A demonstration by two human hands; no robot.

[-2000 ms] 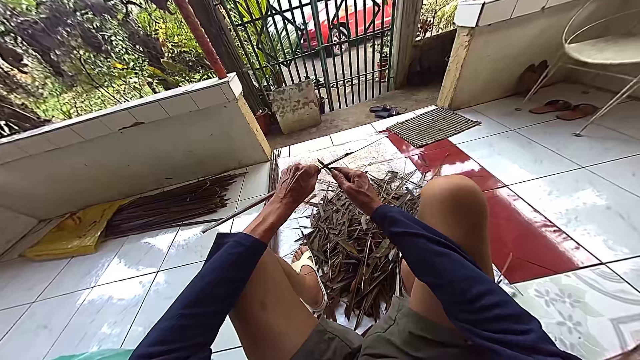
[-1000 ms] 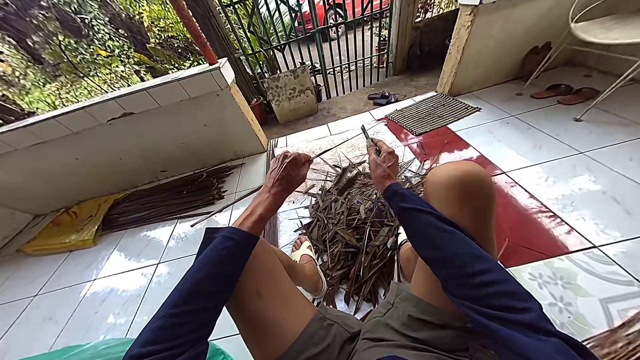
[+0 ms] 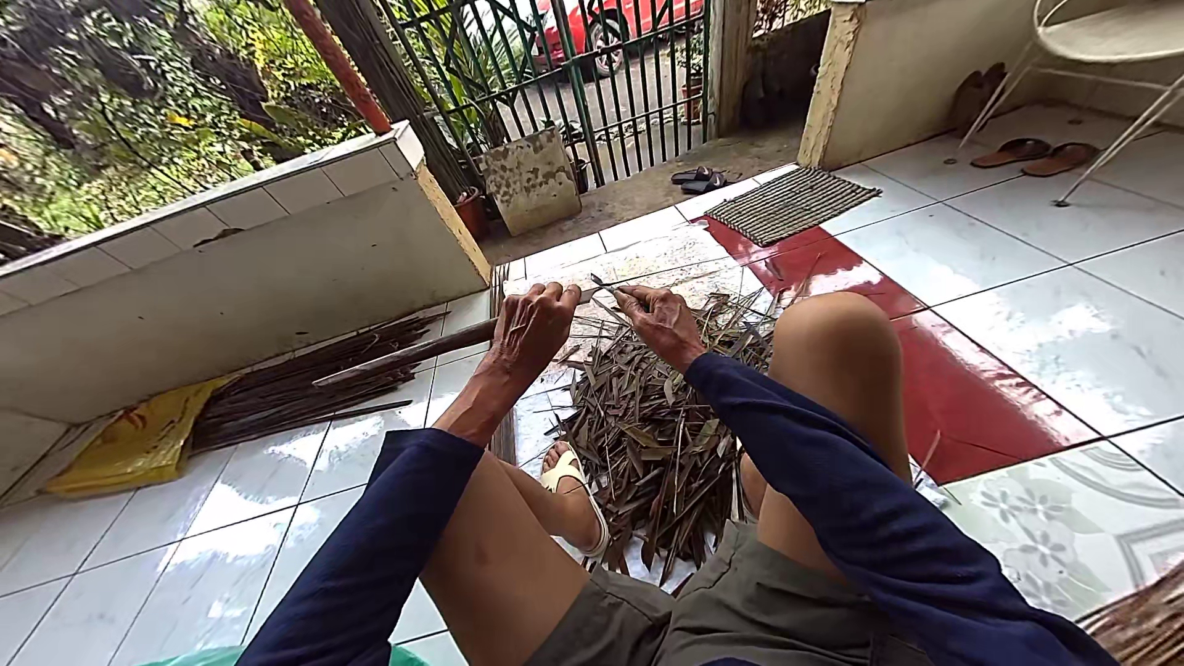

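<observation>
My left hand (image 3: 535, 326) is closed around a long brown leaf strip (image 3: 421, 351), whose wider part trails to the lower left. Close by on the right, my right hand (image 3: 661, 322) grips a small tool with a short dark blade (image 3: 597, 279), probably a knife; its handle is hidden in the fingers. The blade lies at the strip, just beyond my left fingers. Below both hands, a heap of dry brown leaf pieces (image 3: 647, 444) lies on the floor between my feet.
A bundle of long brown strips (image 3: 305, 384) rests along the low wall at left, partly on a yellow plastic bag (image 3: 139, 439). More thin brown sticks (image 3: 1142, 610) show at lower right. Beyond are a woven mat (image 3: 794, 203), slippers (image 3: 700, 178) and a metal gate (image 3: 592, 92).
My hands were farther apart one second ago and are now close together. The strip's wider part now shows left of my left hand.
</observation>
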